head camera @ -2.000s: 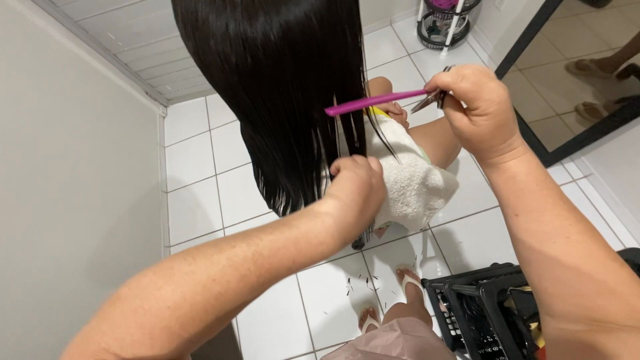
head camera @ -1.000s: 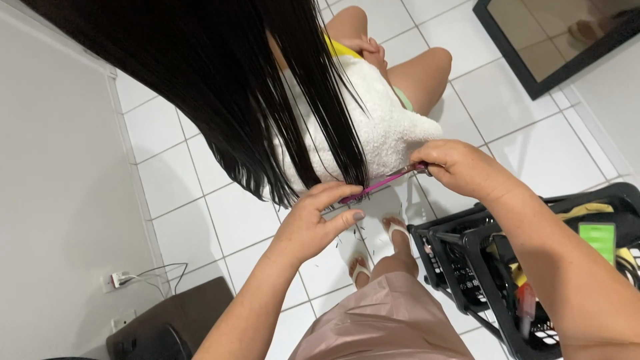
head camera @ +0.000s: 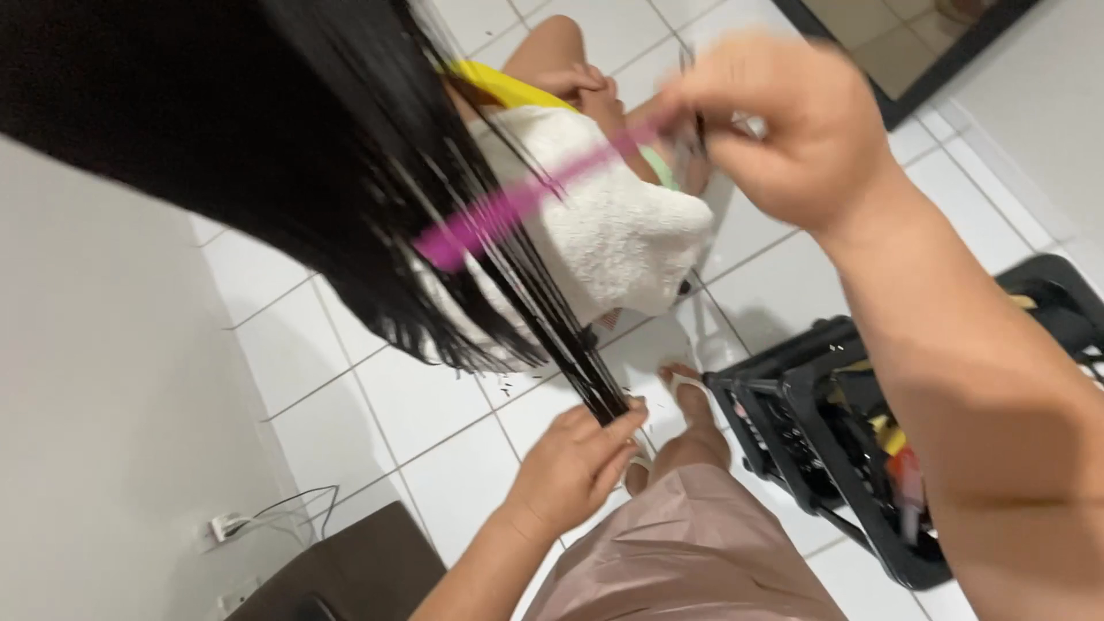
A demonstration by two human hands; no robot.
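My left hand [head camera: 573, 466], low in the middle, pinches the lower end of a thin section of long dark wet hair [head camera: 552, 336] between its fingers. Blurred by motion, my right hand [head camera: 776, 121] is closed around the tail of a pink comb [head camera: 492, 220] and also holds scissors [head camera: 690, 138], of which little shows. The comb lies across the held strands, its broad end in the hair. Most of the hair [head camera: 216, 129] hangs at the upper left. A seated person has a white towel [head camera: 612, 241] over the shoulders, with something yellow [head camera: 509, 86] near the neck.
A black basket cart [head camera: 802, 448] with several items stands at the lower right. A black-framed mirror [head camera: 906, 52] leans at the upper right. On the left are a wall socket with plugs [head camera: 226, 526] and a dark piece of furniture [head camera: 345, 569]. Hair clippings lie on the white tiles [head camera: 509, 388].
One second ago both hands were close together at the hair ends with the comb. Now my right hand and the comb are higher up the section, apart from my left hand.
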